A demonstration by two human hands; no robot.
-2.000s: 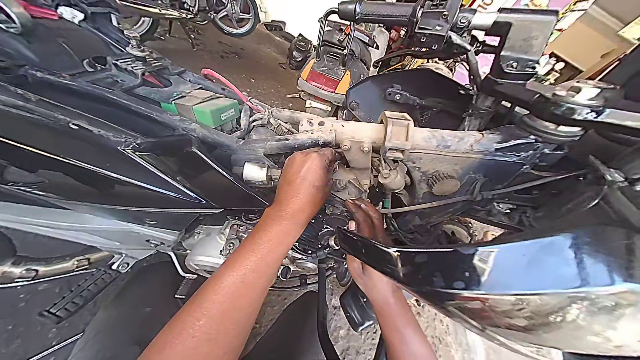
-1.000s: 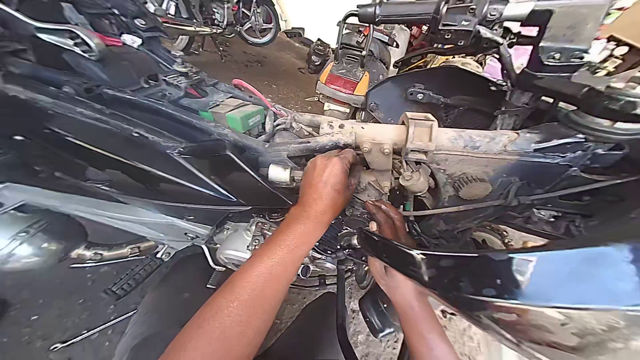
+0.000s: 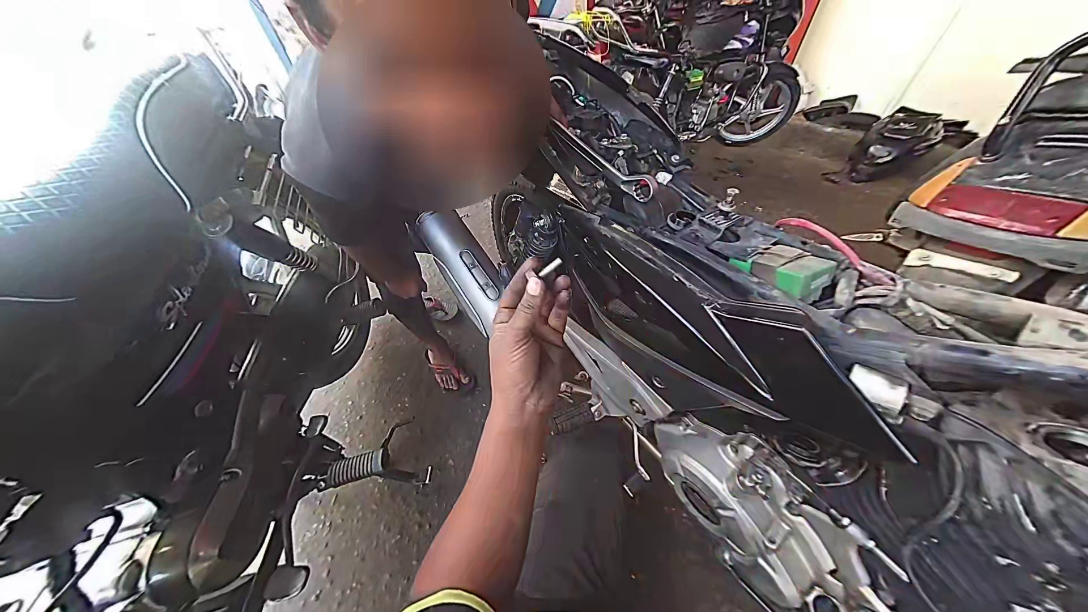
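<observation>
My left hand [image 3: 529, 348] is raised in the middle of the view, palm side toward me. Its thumb and fingers pinch a small metal cylindrical piece [image 3: 551, 269], which could be a pin or a bolt. Behind and to the right of the hand lies the black side panel [image 3: 680, 297] of a partly stripped motorcycle. The silver engine cover [image 3: 722, 489] shows below the panel, and a green-cased battery [image 3: 790, 270] sits exposed above it. A combination wrench [image 3: 616, 170] rests on the tail section. My right hand is outside the view.
Another person [image 3: 340, 161] stands close by at the upper left, in sandals, beside the exhaust muffler [image 3: 463, 263]. A second motorcycle [image 3: 93, 357] fills the left side. More motorcycles [image 3: 756, 93] are parked behind, and a red and orange tail light [image 3: 990, 204] is at the right.
The view has swung far to the left. My left hand has left the frame area under the tube and now holds up the small metal piece. My right hand has gone out of view.
</observation>
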